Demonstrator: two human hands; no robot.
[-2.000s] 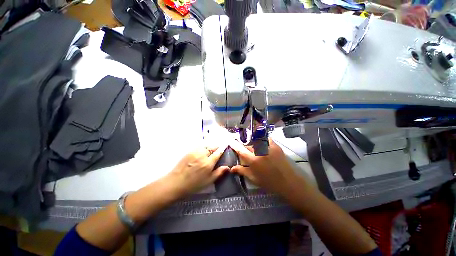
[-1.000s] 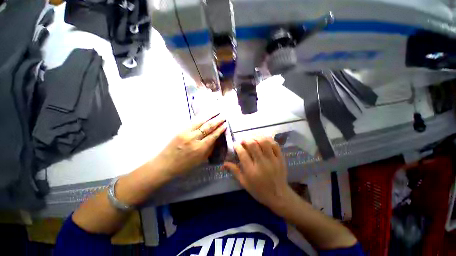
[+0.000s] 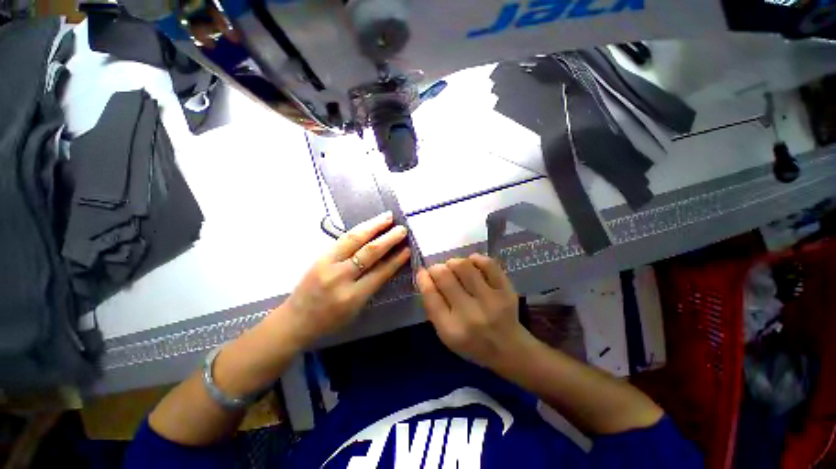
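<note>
A small dark grey cut piece (image 3: pixel 359 194) lies on the machine bed and runs from near the needle area toward me, with a narrow strip along its right side. My left hand (image 3: pixel 341 282) lies flat with its fingers on the piece. My right hand (image 3: pixel 469 307) has its fingertips closed at the near end of the strip, close to the table's front edge. The dark round-ended fitting (image 3: pixel 397 142) hangs just above the far end of the piece. The needle and presser foot cannot be told clearly.
The white machine head (image 3: pixel 513 27) spans the top. Dark narrow strips (image 3: pixel 577 174) lie right of the needle area. A stack of small cut panels (image 3: pixel 119 183) and a large dark pile (image 3: pixel 32 211) lie left. Red baskets (image 3: pixel 724 311) stand below right.
The view has shifted closer to the bed. Both hands have come back from the needle area toward the front edge, and more of the dark piece and strip now shows beyond my fingers.
</note>
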